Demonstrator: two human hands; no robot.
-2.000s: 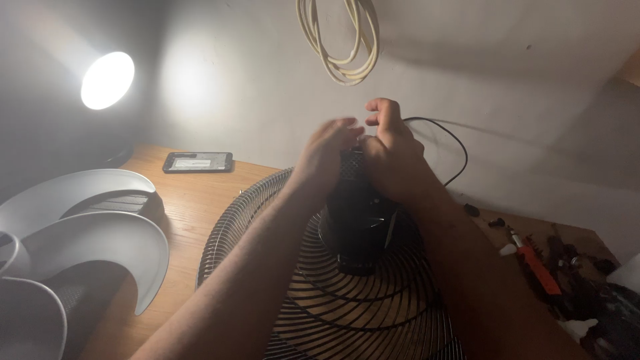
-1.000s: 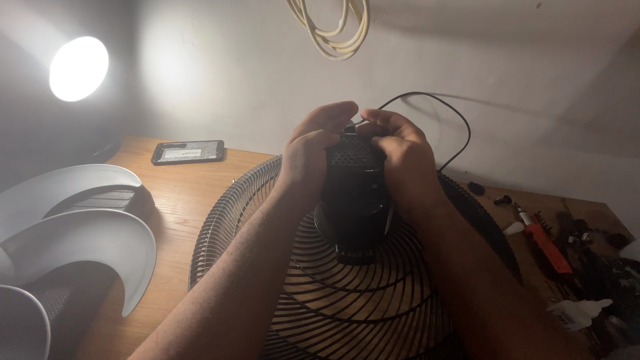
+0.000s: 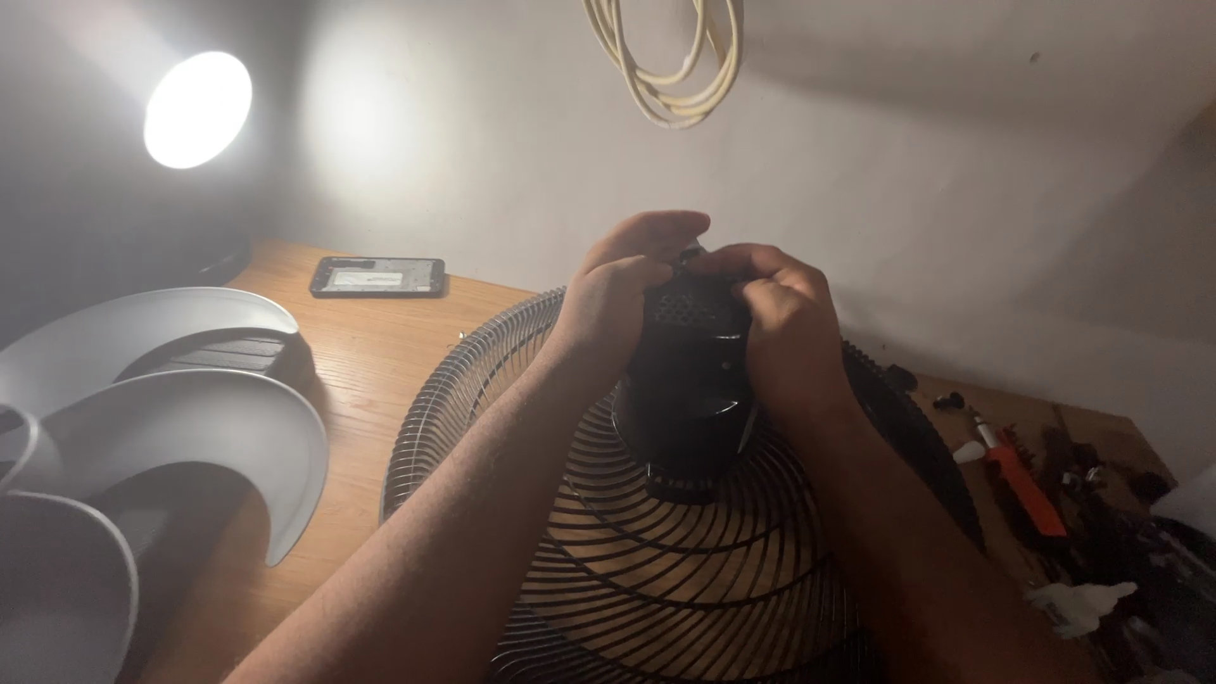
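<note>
A black fan motor housing [image 3: 693,380] stands upright in the middle of a round black wire fan grille [image 3: 665,579]. At the left of the housing's top is my left hand [image 3: 627,285], thumb and fingers curled against its upper edge. My right hand [image 3: 784,313] wraps the right side of the top, its index finger and thumb bent inward. The fingertips of both hands meet around a small part [image 3: 691,253] at the top of the housing, mostly hidden by the fingers, so what it is cannot be told.
Grey fan blades [image 3: 218,408] lie at the left, beside a lit lamp [image 3: 198,109]. Behind them is a phone-like device [image 3: 378,277] on the wooden table [image 3: 356,380]. An orange-handled tool [image 3: 1026,489] and small dark parts lie at the right. Coiled cream cable [image 3: 665,90] hangs on the wall.
My hands have come down from above the housing's top, where they were two seconds ago, and now close around it. The black cable seen behind my right hand earlier no longer shows.
</note>
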